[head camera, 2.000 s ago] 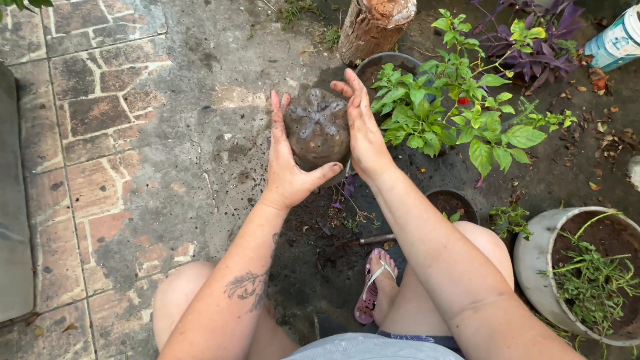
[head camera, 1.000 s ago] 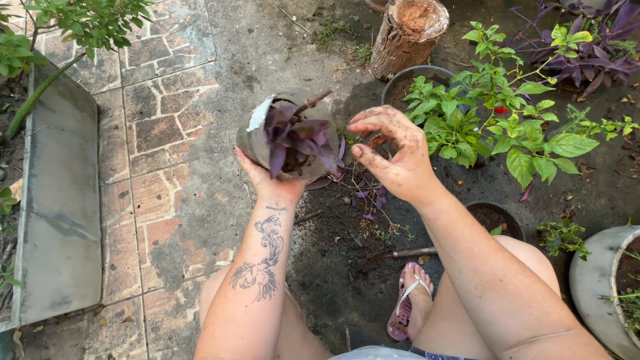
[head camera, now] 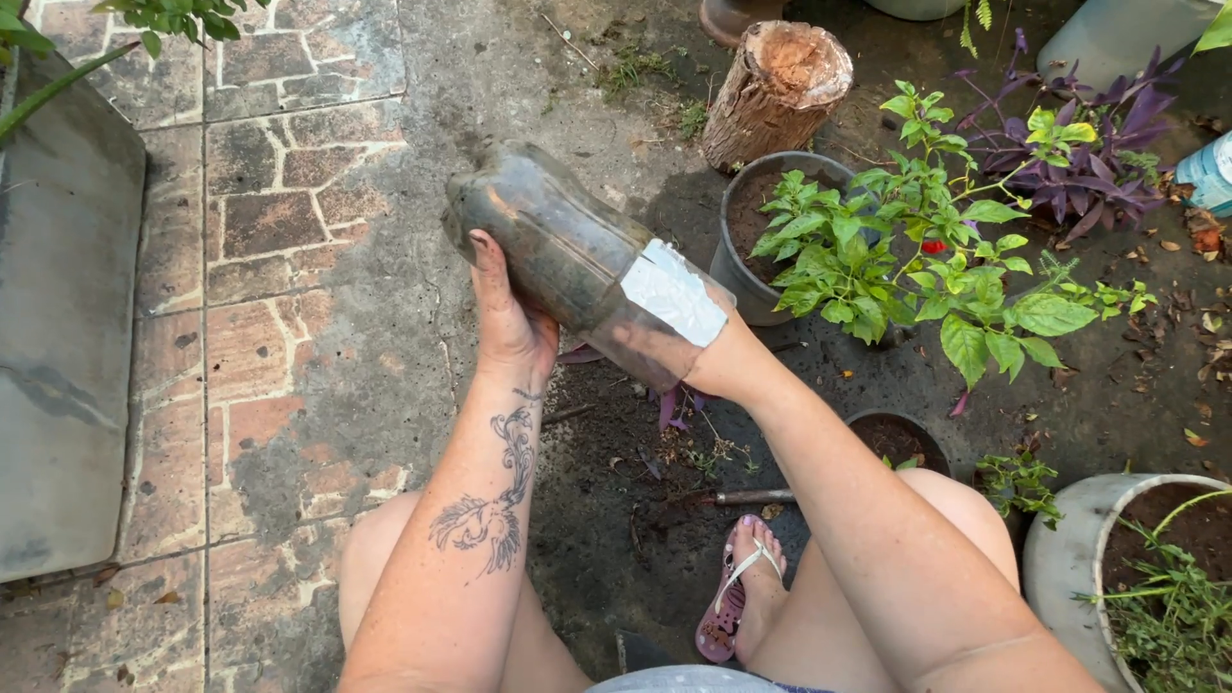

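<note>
A cut clear plastic bottle, soiled and dark inside, lies tilted in the air with its base to the upper left. A torn white label remnant clings near its cut rim. My left hand holds the bottle from below, its thumb along the side. My right hand reaches into the cut end; its fingers show faintly through the plastic, and what they touch inside is hidden. Purple leaves show just under the rim, above loose soil on the ground.
A potted pepper plant and a log stump stand at the upper right. A small pot, a tool handle and a large whitish planter are at the right. A grey planter stands at the left.
The bottle has tipped from its cut end facing up to lying slantwise. My right hand, apart from it a second ago, has moved into the cut end.
</note>
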